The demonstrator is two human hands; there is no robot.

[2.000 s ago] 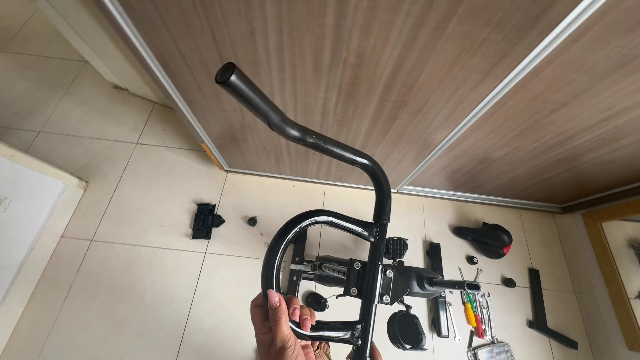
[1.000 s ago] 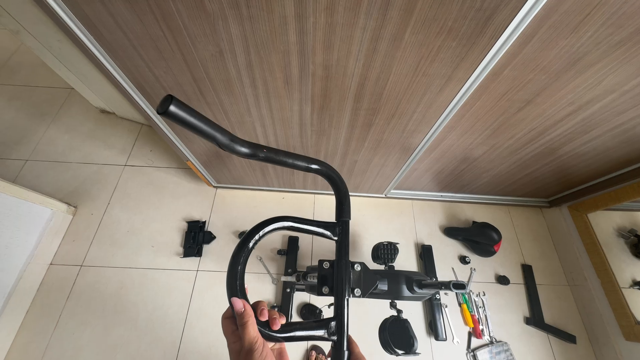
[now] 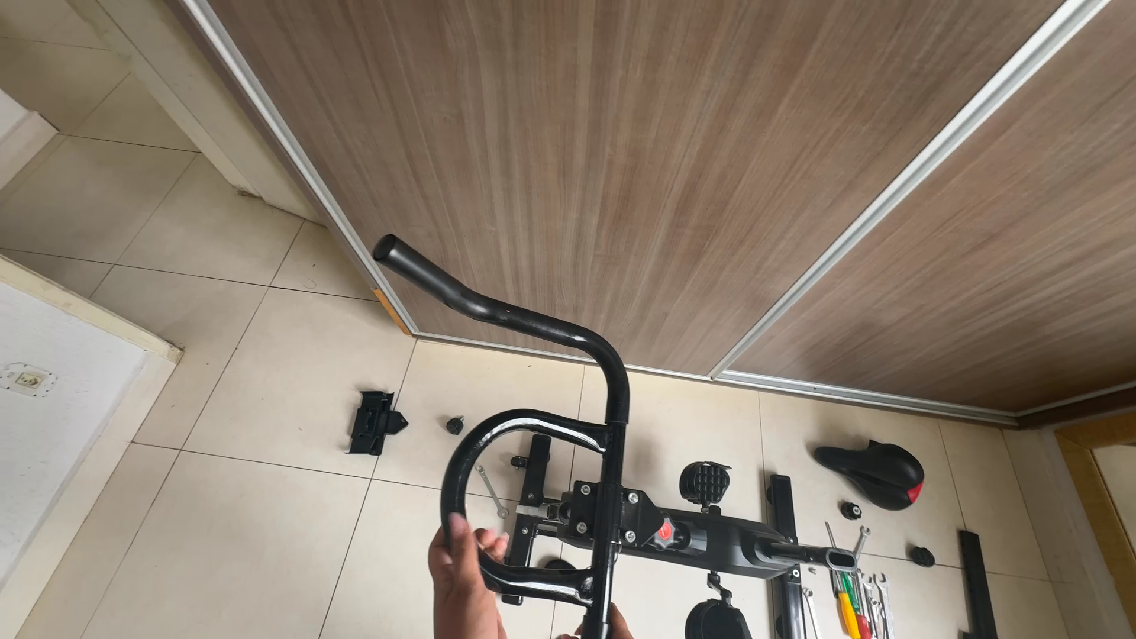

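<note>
A black metal exercise-bike handlebar (image 3: 506, 312) spans the middle of the view, its open tube end pointing up and left. My left hand (image 3: 469, 577) grips the lower left bend of its looped inner bar. At the bottom edge, my right hand (image 3: 617, 624) shows only as fingers at the straight bar; most of it is hidden. A bolted black clamp plate (image 3: 607, 515) lies at the bar's middle. Behind it the black bike frame (image 3: 728, 540) stretches right, with a red-centred knob (image 3: 664, 532) and a pedal (image 3: 706, 483).
On the tiled floor lie a black bracket (image 3: 373, 423), a wrench (image 3: 491, 491), a black saddle (image 3: 874, 473), a black metal bar (image 3: 976, 581), small black knobs (image 3: 921, 556), and screwdrivers (image 3: 848, 612) with wrenches. Wood-grain sliding doors (image 3: 568, 160) stand behind; a white wall (image 3: 71, 399) is at left.
The left hand keeps its hold on the looped bar. The handlebar has shifted against the floor items behind it, and the red-centred knob now shows beside the clamp plate.
</note>
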